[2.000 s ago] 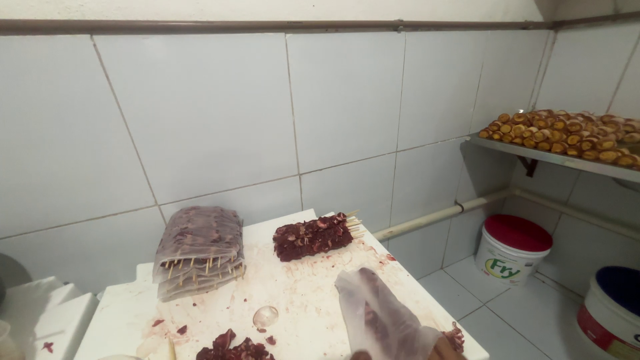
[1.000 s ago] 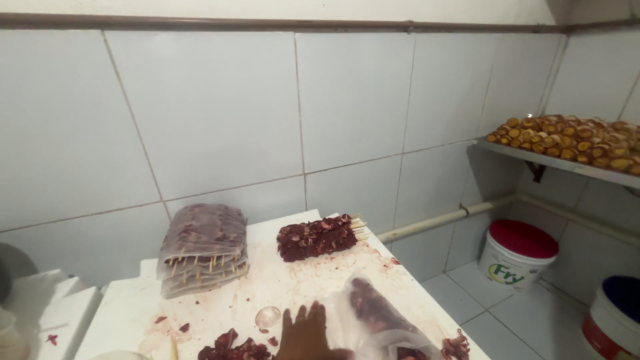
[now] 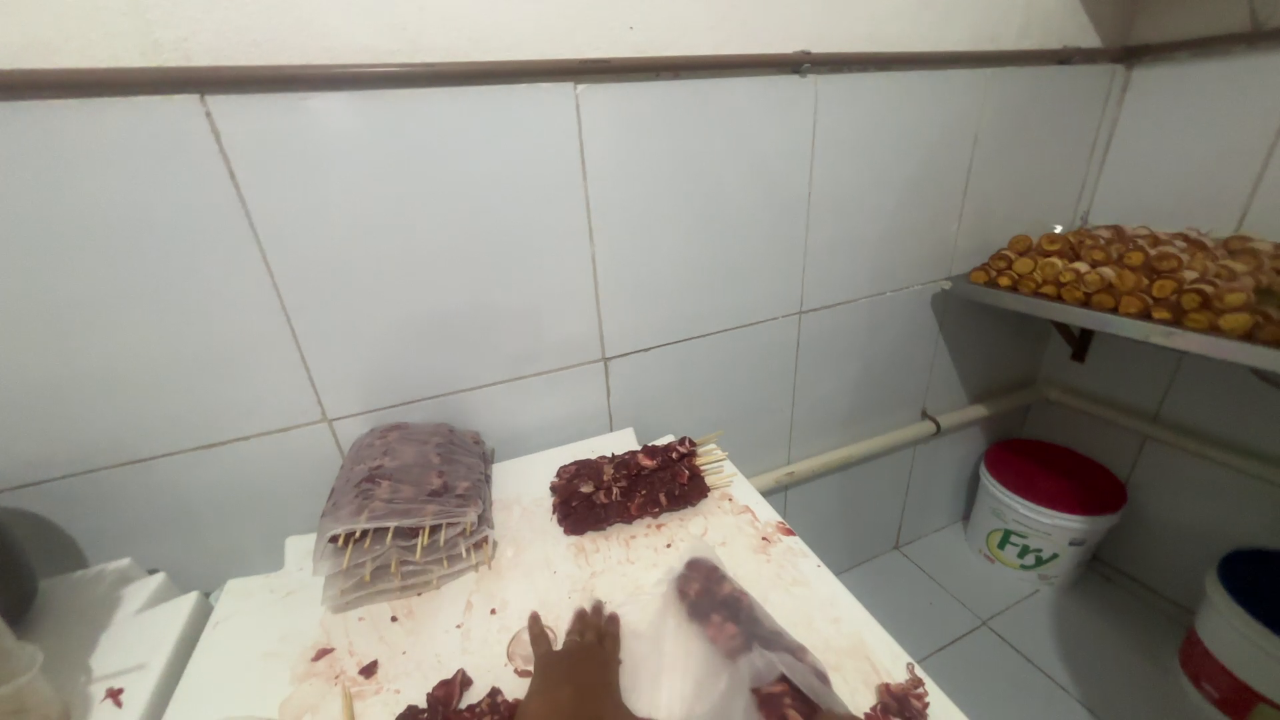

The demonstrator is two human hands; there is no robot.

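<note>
My left hand lies palm down with fingers apart on the white board, beside a thin clear plastic bag. Dark red skewered meat shows through the bag's right side. Of my right hand only a sliver may show at the bottom edge, under the bag; its grip is hidden. Loose meat pieces lie left of my left hand, with a wooden skewer further left. Behind are a pile of meat skewers and a stack of bagged skewers.
More raw meat lies at the board's right edge. A metal shelf holds rows of round yellowish pieces. On the tiled floor stand a white bucket with a red lid and another bucket. White slabs sit at left.
Two seconds ago the bag was bunched upright at the right; now it lies spread on the board. My left hand has come into view flat beside it.
</note>
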